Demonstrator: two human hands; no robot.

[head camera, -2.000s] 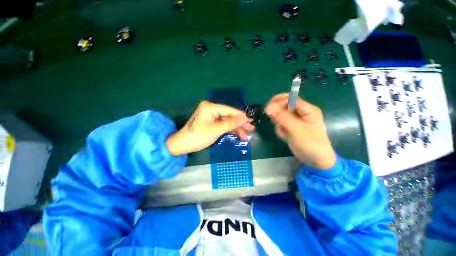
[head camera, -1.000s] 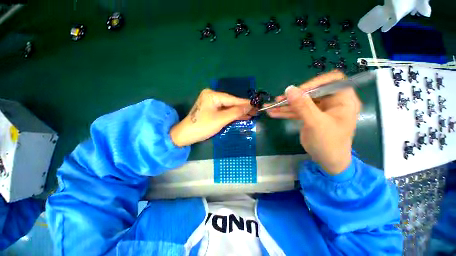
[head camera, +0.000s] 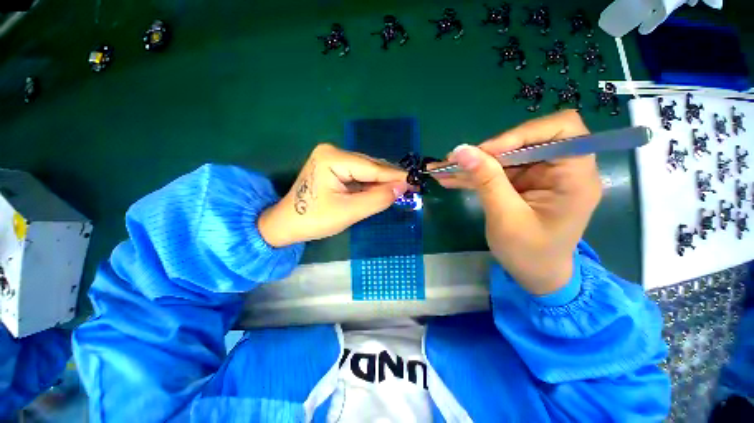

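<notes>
My left hand (head camera: 335, 194) pinches a small black many-armed part (head camera: 413, 165) between thumb and fingers, above the blue work strip (head camera: 386, 235). My right hand (head camera: 537, 198) holds silver-grey tweezers (head camera: 570, 149) between thumb and fingers. The tweezers point left, and their tips meet the black part at my left fingertips. Whether a round housing is also in the fingers cannot be told. A bright spot shows just below the left fingertips, on or over the strip.
Black many-armed parts (head camera: 448, 25) lie in rows on the green mat (head camera: 231, 99). More lie on a white sheet (head camera: 674, 264) at right, above a blister tray (head camera: 703, 314). A dark blue tray (head camera: 694, 54) is beyond. Yellow-spotted units (head camera: 101, 58) are far left; a white box (head camera: 45, 256) is left.
The tweezers, upright in my right hand at first, now lie sideways with their tips at the part. Both hands stay together over the strip. The view has shifted slightly.
</notes>
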